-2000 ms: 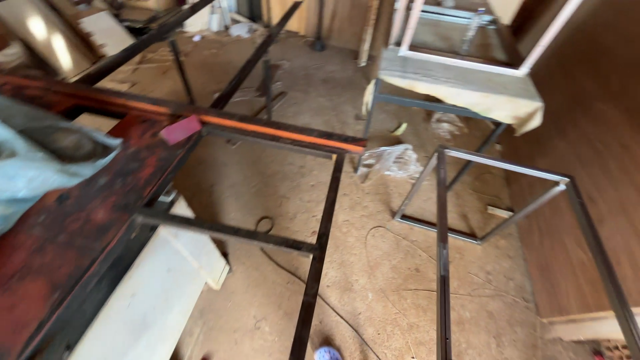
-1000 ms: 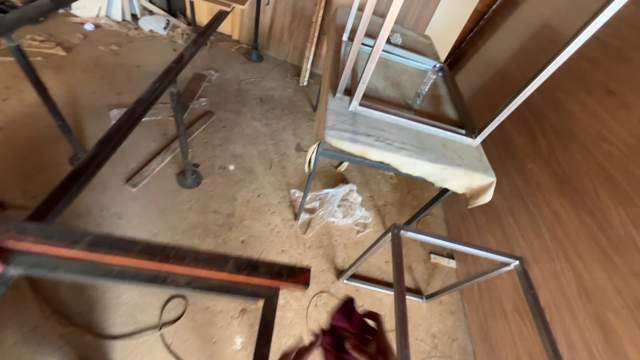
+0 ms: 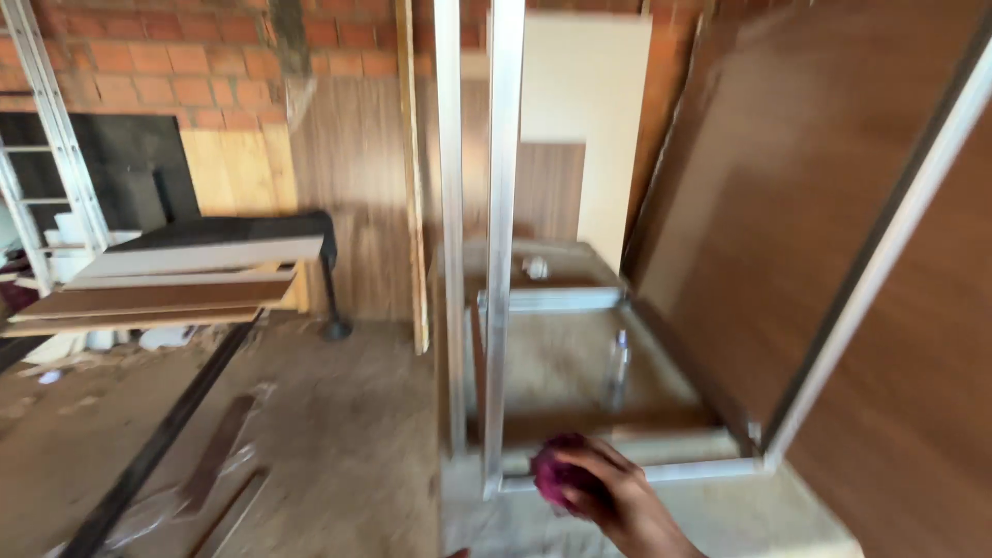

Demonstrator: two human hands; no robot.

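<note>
My right hand comes in from the bottom and grips a bunched dark magenta cloth. The cloth is over or against the bottom front rail of a metal frame that stands on a covered table. Two pale uprights of the frame rise left of the hand. Within the frame a clear plastic bottle stands on the tabletop. Of my left hand only a fingertip shows at the bottom edge, so what it holds is hidden.
Large brown panels lean at the right. Stacked boards lie at the left, near an aluminium ladder. A dark metal bar runs across the lower left above floor strips. A wood strip leans on the back wall.
The view has swung up and toward the table frame. My hand with the magenta cloth, low beside the smaller metal frame a second ago, is now at the bottom rail of the frame on the table.
</note>
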